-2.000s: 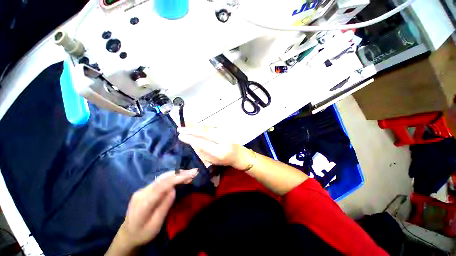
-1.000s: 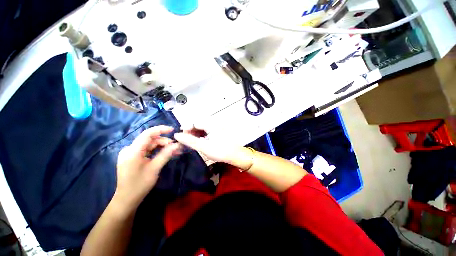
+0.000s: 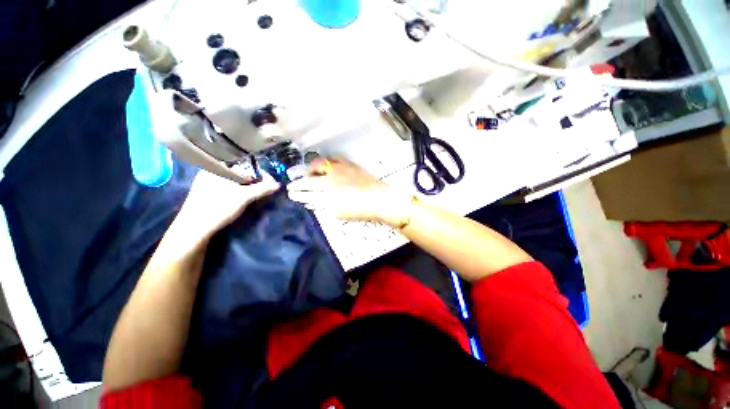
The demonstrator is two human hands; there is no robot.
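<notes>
Dark navy cloth (image 3: 264, 256) lies on the table left of the needle and hangs toward my lap. Its edge runs up to the presser foot (image 3: 280, 160) under the white machine head (image 3: 336, 72). My left hand (image 3: 228, 200) lies on the cloth just left of the foot, with its fingertips at the cloth edge. My right hand (image 3: 344, 190) is just right of the foot, its fingertips on the same edge, close to my left fingertips. The fingertips are blurred, and whether they pinch the cloth is hard to tell.
Black shears (image 3: 424, 148) lie right of my right hand. A light-blue guard (image 3: 148, 136) is at the head's left end. Small parts (image 3: 512, 112) lie at the table's right. A blue bin (image 3: 572, 264) is below the table edge, partly behind my right arm. Red stools (image 3: 680, 240) are at far right.
Both hands have moved forward to the presser foot, carrying the cloth edge there. The left hand now lies flatter on the cloth. The machine and table appear shifted right and slightly down in view.
</notes>
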